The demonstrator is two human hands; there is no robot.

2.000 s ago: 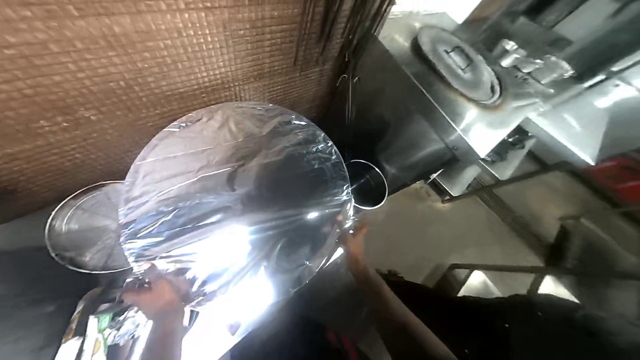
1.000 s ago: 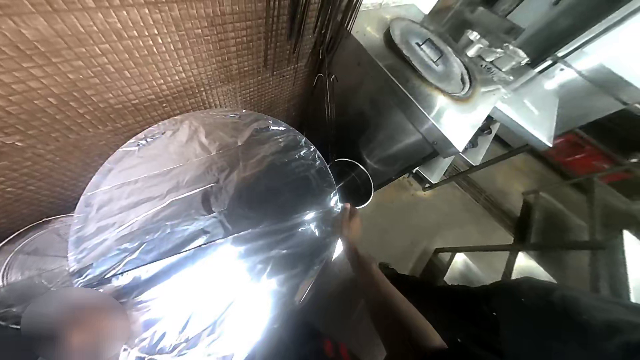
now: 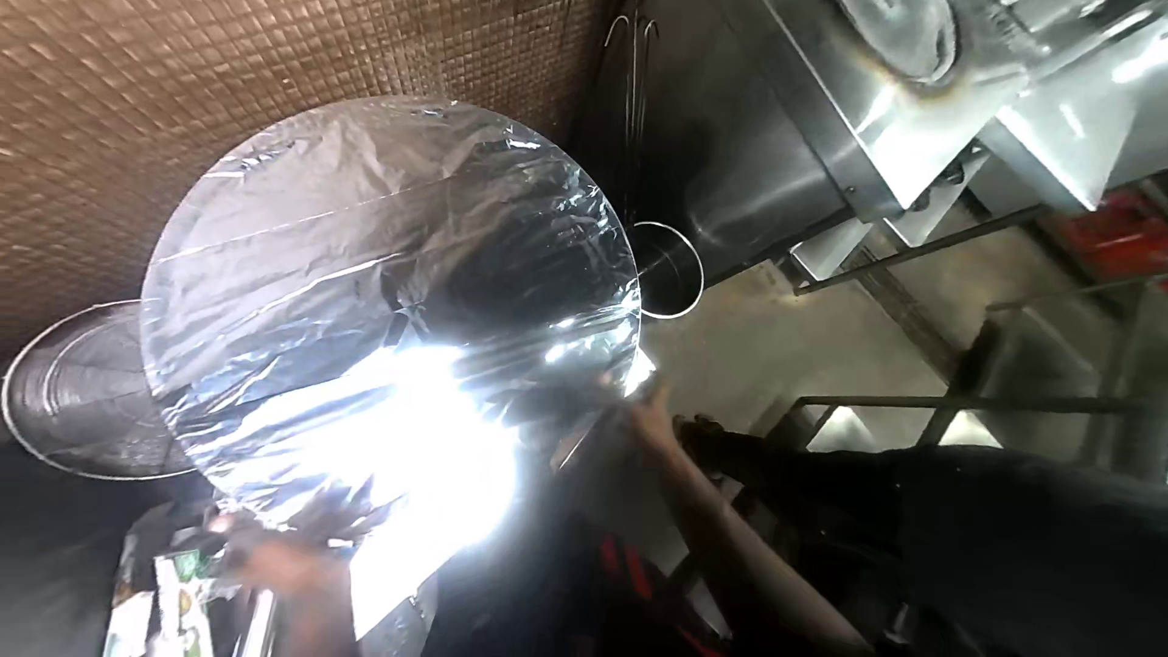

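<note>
A large round shape covered in aluminum foil (image 3: 392, 237) fills the middle, wrinkled and with bright glare low down. What lies under the foil is hidden. My left hand (image 3: 274, 557), blurred, is at its lower left edge, where foil hangs down. My right hand (image 3: 650, 415) is at the lower right edge, its fingers by the foil's rim. Whether either hand grips the foil cannot be made out.
A round metal vessel (image 3: 91, 392) shows at the left, a smaller round metal container (image 3: 673, 274) at the right. Behind is a brown tiled wall (image 3: 182, 82). A steel counter (image 3: 821, 119) stands at the upper right. Printed packaging (image 3: 182, 602) lies lower left.
My left hand has shifted along the foil's lower left edge. My right hand has stayed by the right edge, somewhat lower on it than one second ago.
</note>
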